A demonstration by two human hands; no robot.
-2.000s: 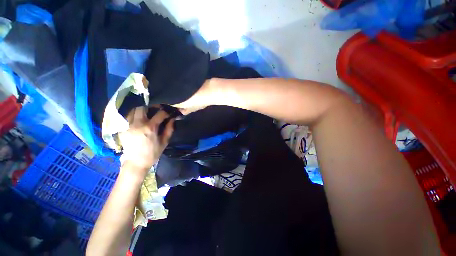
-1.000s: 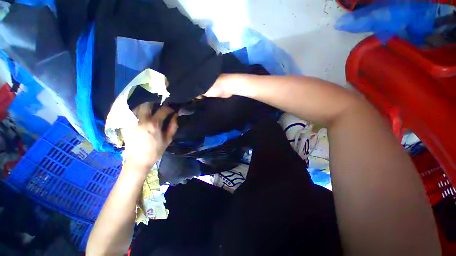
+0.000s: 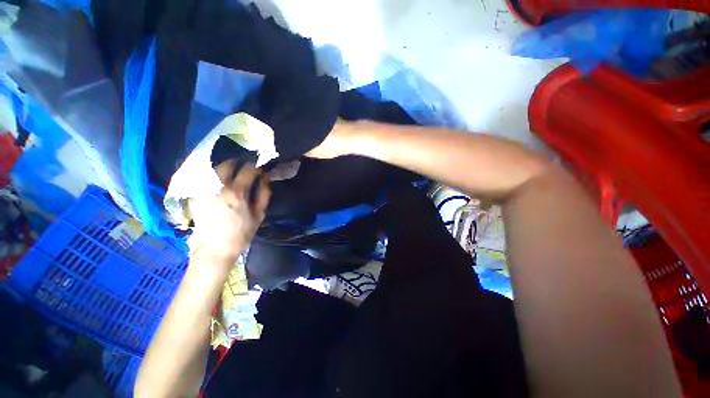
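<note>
Black cut panels (image 3: 288, 62) lie in a pile at the upper left and centre. My left hand (image 3: 227, 214) is among them with fingers curled on a small piece of black cloth. A cream-yellow patterned scrap (image 3: 195, 172) curves around and above its fingers. My right hand (image 3: 333, 140) reaches in from the right; its fingers are mostly hidden at the edge of a black panel, so its grip cannot be told. A light blue piece (image 3: 222, 93) and a bright blue strip (image 3: 137, 136) lie on the black cloth.
A blue plastic basket (image 3: 101, 264) stands at the left. A red plastic stool (image 3: 615, 132) is at the right, with a red basket (image 3: 662, 272) below it. Blue sheet scraps (image 3: 615, 39) lie at the upper right on the pale floor (image 3: 467, 54).
The light blue piece and cream scrap appear a little further right than two seconds ago. The black panel edge near my right hand has shifted slightly. Both hands stay in nearly the same place.
</note>
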